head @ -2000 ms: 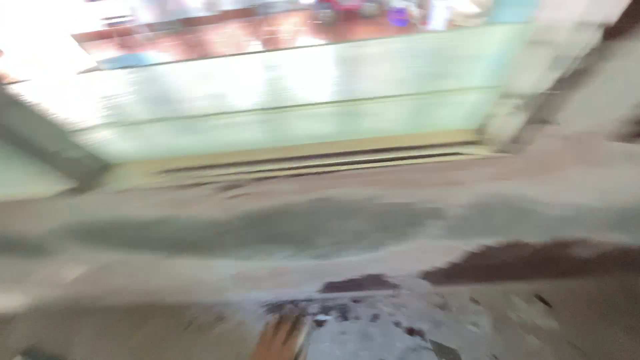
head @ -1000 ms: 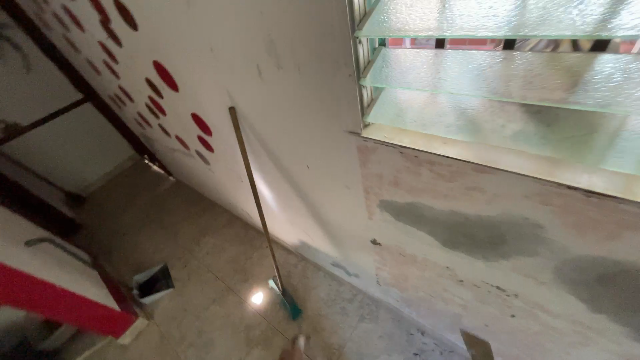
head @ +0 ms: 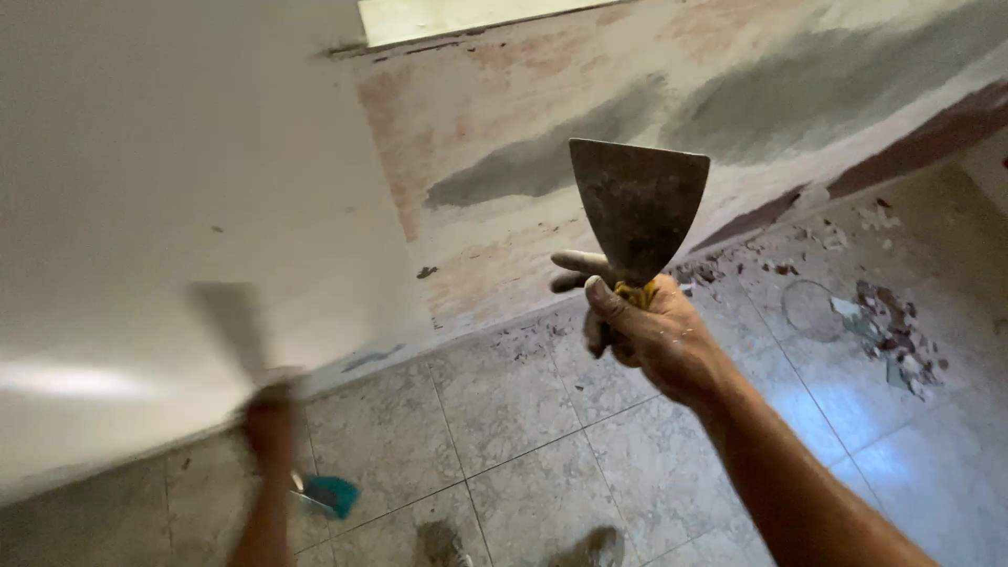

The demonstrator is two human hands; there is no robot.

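Observation:
My right hand (head: 642,327) grips the yellow handle of a wide putty knife (head: 642,201), its dark, stained blade pointing up in front of the patched wall. Two dusty fingers stick out to the left of the handle. On the left, my left hand (head: 272,417) is blurred and closed around a second, narrower scraper (head: 232,319), whose blade points up before the white wall. The wall (head: 488,260) beyond shows scraped, pinkish plaster with grey patches (head: 543,153). Whether the left blade touches the wall cannot be told.
A teal broom head (head: 335,494) lies on the tiled floor (head: 512,441) beside my left forearm. Paint chips (head: 898,335) are scattered on the tiles at right and along the wall base. Two feet (head: 445,543) show at the bottom edge. A window sill (head: 472,17) is at the top.
Both hands are now raised in view with scrapers; one second ago only a bit of a hand and part of a blade showed at the bottom edge. The view has swung considerably.

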